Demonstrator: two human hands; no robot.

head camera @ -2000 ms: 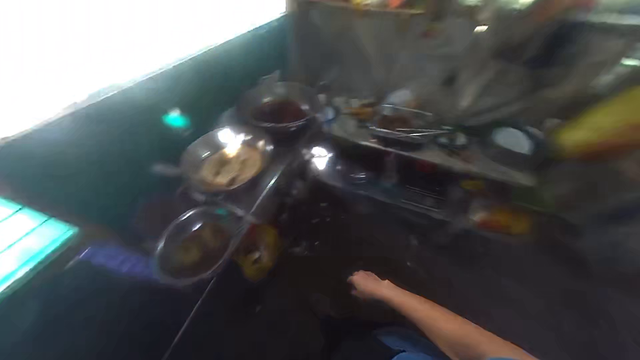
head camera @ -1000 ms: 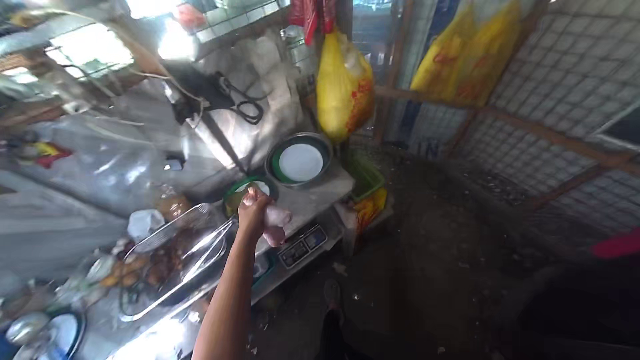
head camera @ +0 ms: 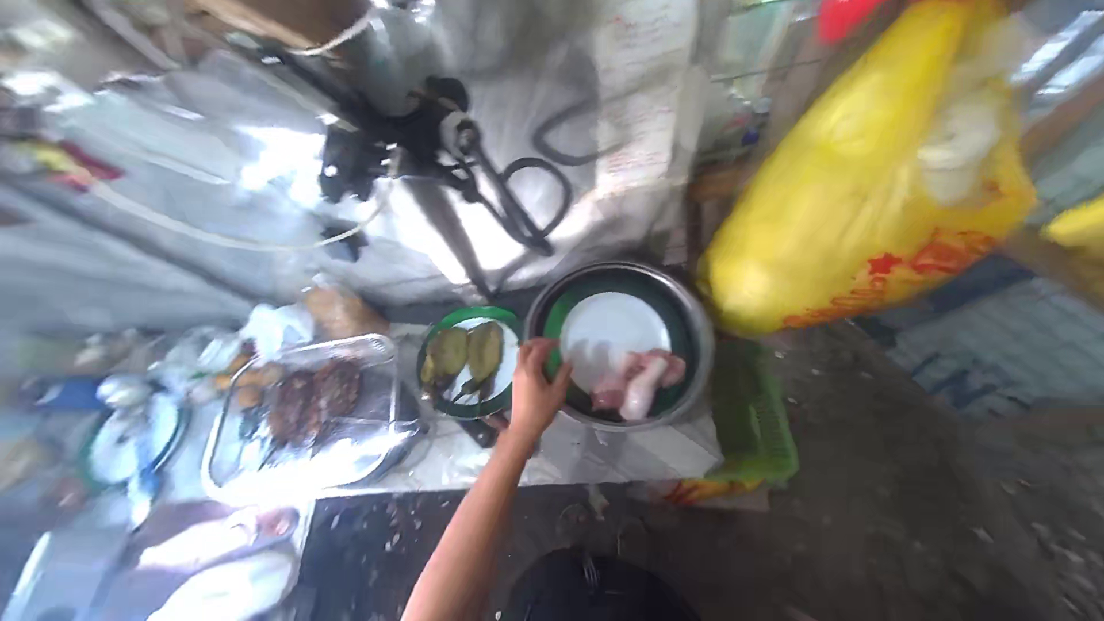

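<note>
My left hand (head camera: 539, 375) is over the left rim of a round metal basin (head camera: 705, 345), thumb and fingers apart, with nothing seen in its grasp. Inside the basin, pieces of raw meat (head camera: 640, 386) lie at the lower right, partly over a white round plate or lid (head camera: 608, 332). A green-rimmed plate (head camera: 438, 323) just left of my hand holds what look like cooked eggplants (head camera: 483, 349). Below this plate a dark handle (head camera: 477, 431) partly shows. My right hand is out of view.
A clear rectangular tray (head camera: 211, 448) with dark cooked food stands on the left. A full yellow plastic bag (head camera: 828, 190) hangs at the upper right, above a green plastic basket (head camera: 768, 423). Black cables (head camera: 517, 207) hang behind the counter.
My left hand held raw meat a second ago; now it has let go, and meat lies in the basin. The view has swung far from the pans seen two seconds ago.
</note>
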